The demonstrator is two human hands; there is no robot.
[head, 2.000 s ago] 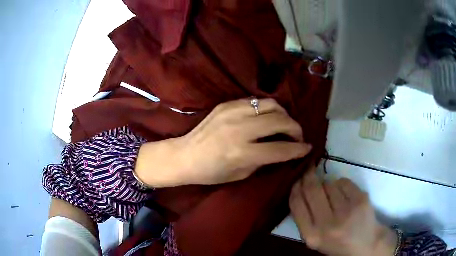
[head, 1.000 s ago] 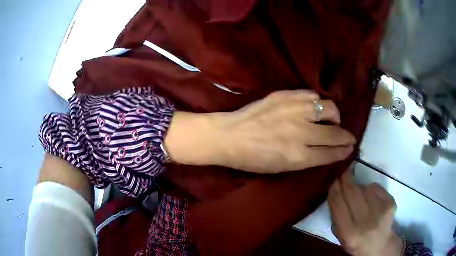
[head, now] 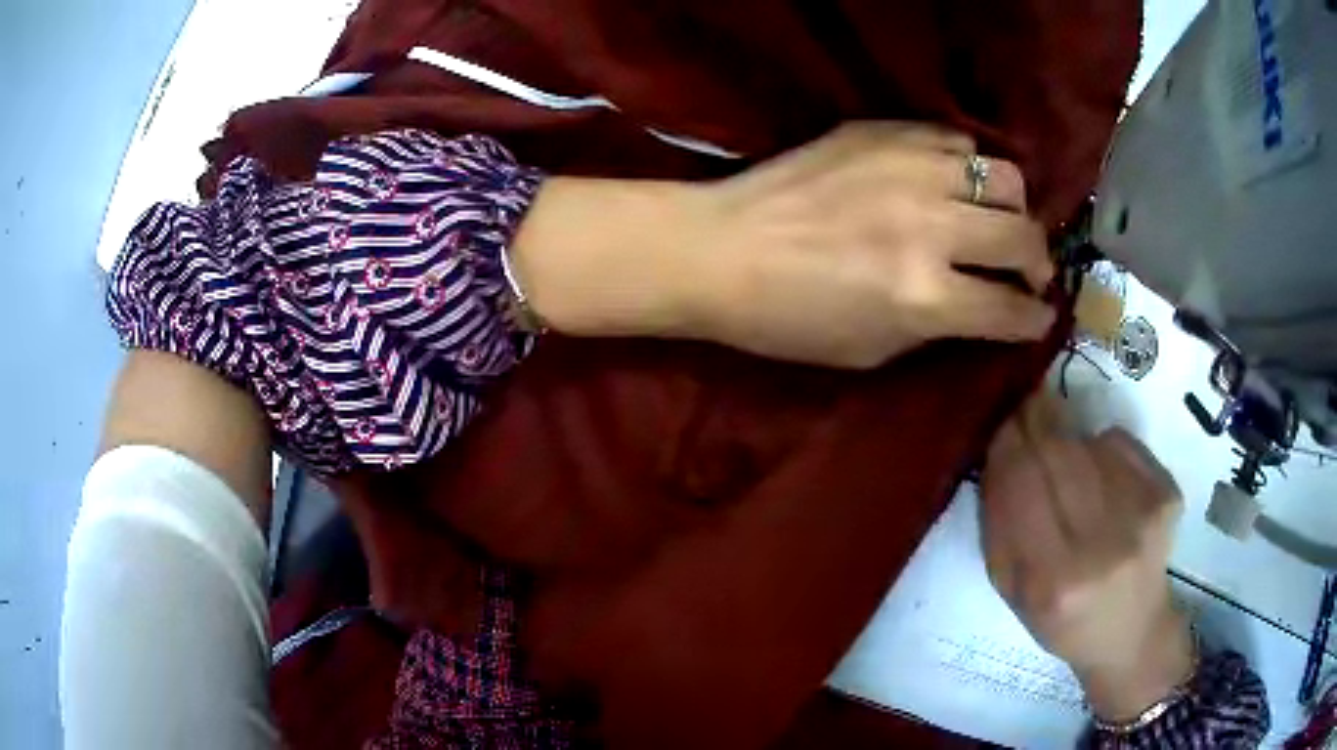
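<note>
The dark rust-red garment piece [head: 689, 469] spreads over the table and down toward the lap. My left hand [head: 865, 249], with a ring, lies on the cloth with its fingertips at the right edge. My right hand [head: 1085, 535], slightly blurred, pinches that edge between thumb and fingers just below the left fingertips. The presser foot area [head: 1082, 252] of the sewing machine [head: 1224, 191] is right beside the cloth edge; the needle itself cannot be made out. A tan guide piece [head: 1100, 311] sits beside it. Dark loose threads show at the edge between the hands.
A white tape [head: 506, 79] lies on the red cloth at upper left. A pale blue-grey surface [head: 59, 366] is at the left. A thin dark tool [head: 1317, 637] lies at the far right. A plaid apron [head: 462, 681] shows below the cloth.
The cloth and both hands have moved right, and the left hand then up, so the edge now lies at the machine's foot. The machine head and its label have come into clearer view.
</note>
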